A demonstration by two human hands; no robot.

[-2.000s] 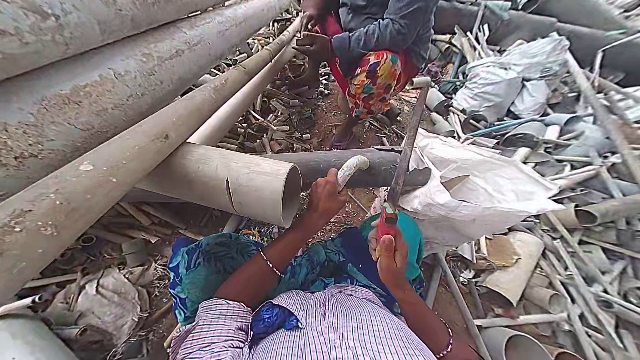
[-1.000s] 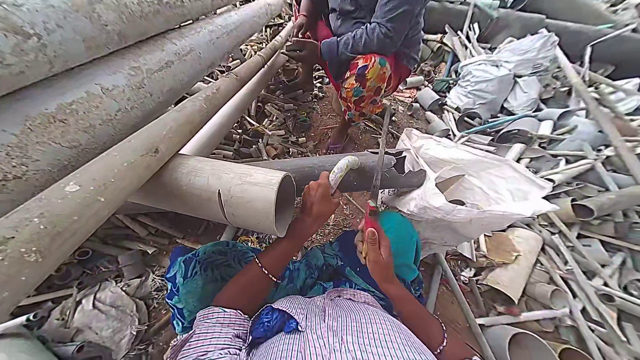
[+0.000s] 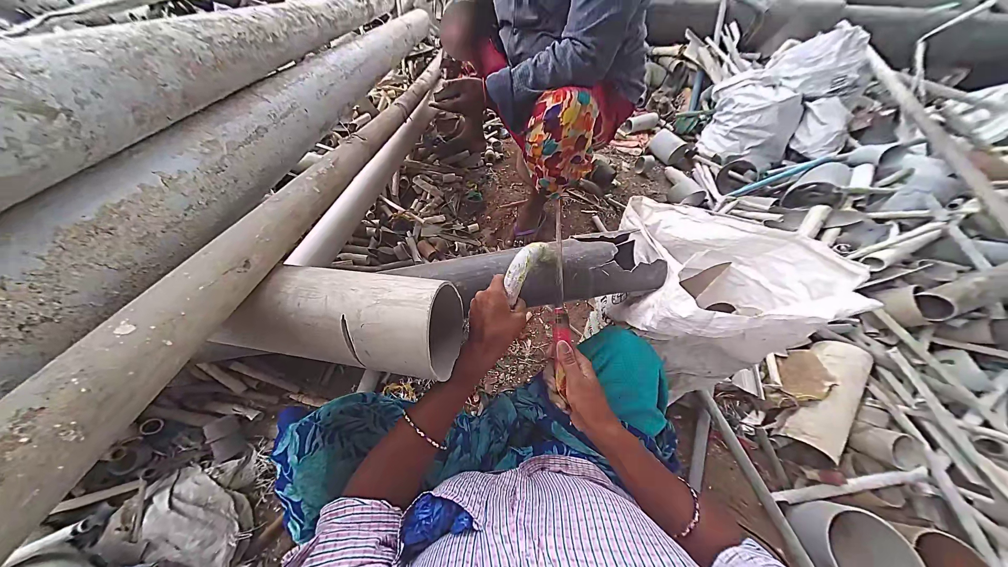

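My left hand [image 3: 494, 321] is closed around a curved pale pipe piece [image 3: 521, 272], whose upper end bends right. In my right hand [image 3: 579, 378] is the red and yellow handle of a saw or long blade [image 3: 560, 264]; its thin blade points away from me, edge-on. The blade is over or against a dark grey pipe [image 3: 512, 276] with a jagged broken end; whether they touch, I cannot tell. Left of my left hand lies a wide beige pipe [image 3: 354, 319] with a slit near its open end.
Long thick pipes [image 3: 181, 185] run along the left. Ahead crouches another person [image 3: 567, 94]. A white sack [image 3: 756, 276] with pipe scraps inside lies right of the dark pipe. Pipe offcuts [image 3: 866, 449] cover the ground at the right, with more white bags [image 3: 756, 118] behind.
The blade has swung from leaning right to pointing nearly straight ahead, and my right hand has moved slightly left. My left hand still holds the curved piece.
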